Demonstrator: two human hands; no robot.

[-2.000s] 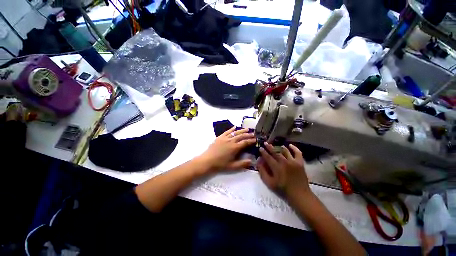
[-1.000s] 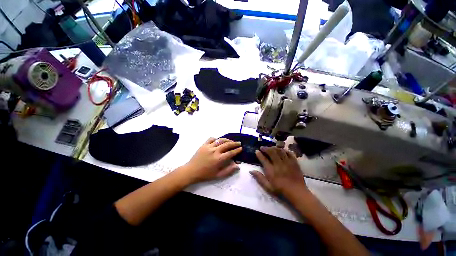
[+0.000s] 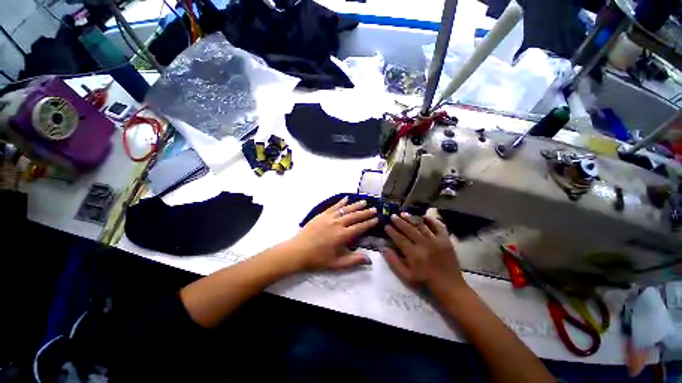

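Note:
A black curved fabric piece [image 3: 320,209] lies flat on the machine bed, its right part at the left end of the off-white sewing machine [image 3: 516,187]. My left hand [image 3: 336,236] lies flat on it with fingers spread. My right hand [image 3: 425,250] presses on its right part beside the needle area. A small yellowish spot shows between my fingertips; I cannot tell if it is a label. The needle and presser foot are mostly hidden. Black and yellow woven labels [image 3: 269,155] lie in a loose heap behind my left hand.
Other black curved pieces lie at left [image 3: 193,223] and behind [image 3: 334,132], the rear one with a small pale mark. Red-handled shears [image 3: 572,328] lie at right. A clear plastic bag [image 3: 206,93], red cord [image 3: 142,138] and purple machine [image 3: 73,123] stand at left.
The black piece under my hands has moved in towards the needle, with more of it showing at left. My left hand has shifted slightly right and up; my right hand has moved slightly.

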